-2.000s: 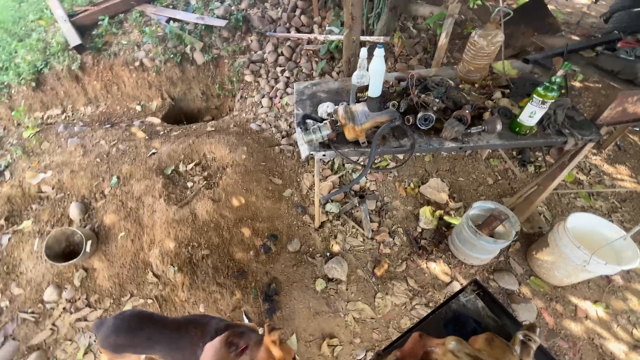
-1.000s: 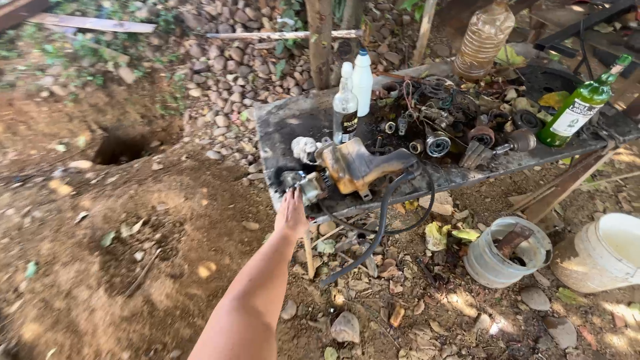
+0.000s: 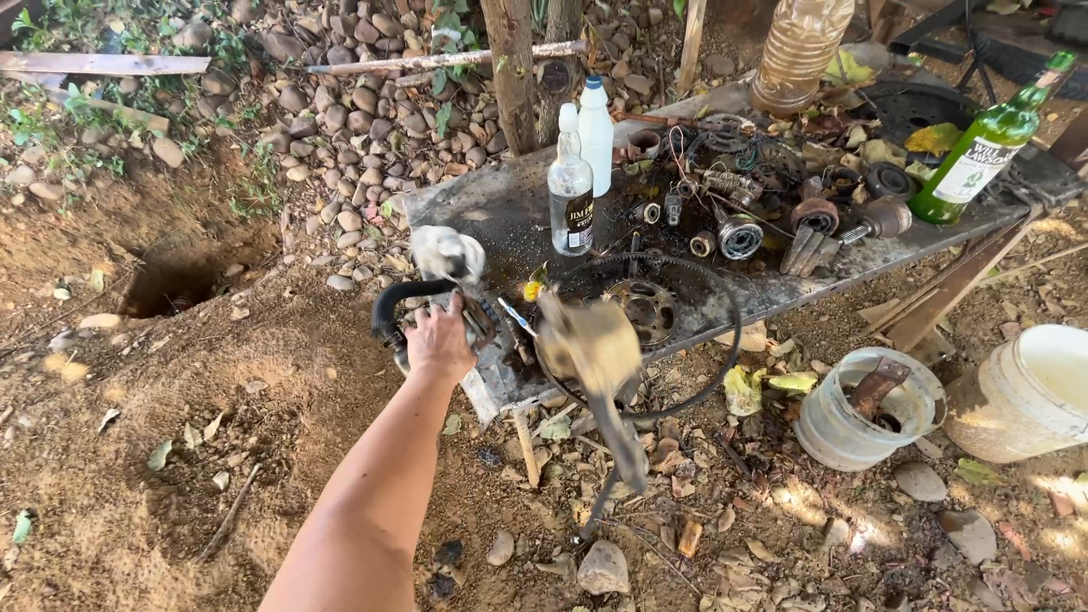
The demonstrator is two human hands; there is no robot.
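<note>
My left hand (image 3: 438, 340) is closed around a dirty metal engine part (image 3: 480, 321) with a curved black hose (image 3: 399, 297), at the table's left end. Beside it lies a whitish rag or crumpled piece (image 3: 446, 253). A blurred tan plastic container (image 3: 595, 344) with a dark hose (image 3: 625, 442) tilts over the table's front edge; what supports it cannot be told. Behind it are a metal disc (image 3: 642, 310) and a thin black loop (image 3: 735, 340). A blue and white pen-like object (image 3: 516, 316) lies between the hand and the container. My right hand is out of view.
The worn table (image 3: 807, 289) bears a clear glass bottle (image 3: 571, 191), a white bottle (image 3: 595, 136), a green bottle (image 3: 977, 153), a large plastic bottle (image 3: 795, 59) and greasy parts. Two buckets (image 3: 850, 425), (image 3: 1020, 391) stand at right. A hole (image 3: 174, 280) lies left.
My left arm has come into view and its hand now grips the metal part. The tan container has tipped and moved from the tabletop toward the front edge, uncovering the metal disc. The view is nearer the table.
</note>
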